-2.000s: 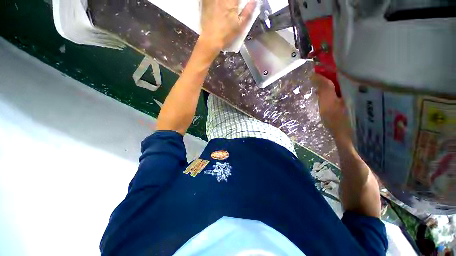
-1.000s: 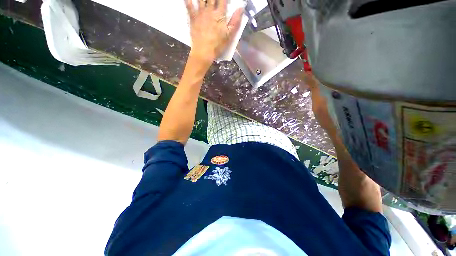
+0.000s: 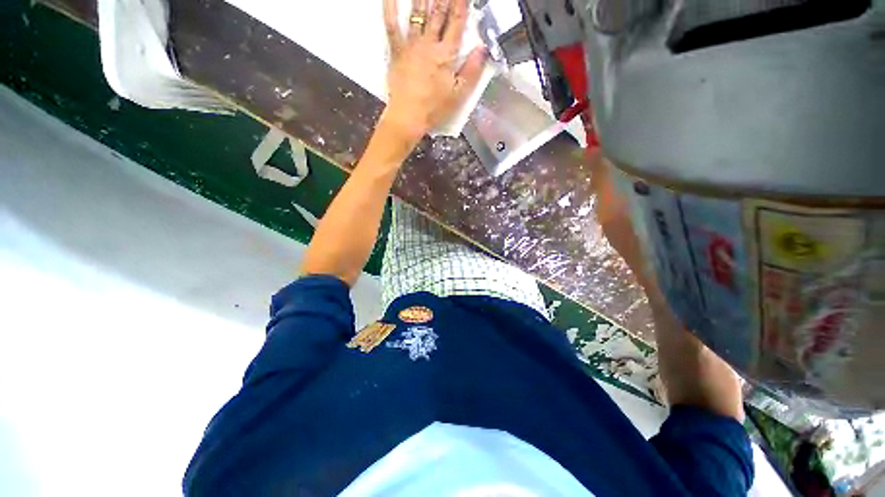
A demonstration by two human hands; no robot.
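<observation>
My left hand [image 3: 427,78] lies flat, fingers a little apart, on the white cloth lay [image 3: 335,34] at the top centre. The cloth's cut edge is beside the shiny base plate [image 3: 514,126]. The grey motor body of the knife cutting machine [image 3: 737,107] fills the upper right and hides part of the plate. My right hand [image 3: 602,180] is mostly hidden behind it, at the red handle [image 3: 579,92]; its fingers do not show clearly. A small metal part [image 3: 488,34] stands beside my left fingers. The blade cannot be made out.
The worn brown table [image 3: 291,87] runs diagonally, with chalk marks and a chipped green side [image 3: 209,146]. Layered white cloth [image 3: 136,58] hangs over its edge at the upper left. A white triangular strip outline [image 3: 279,158] shows on the green. The table edge is close to my body.
The motor body has shifted left in the picture and covers more of my right hand and the base plate. My left hand stays flat on the cloth beside the plate.
</observation>
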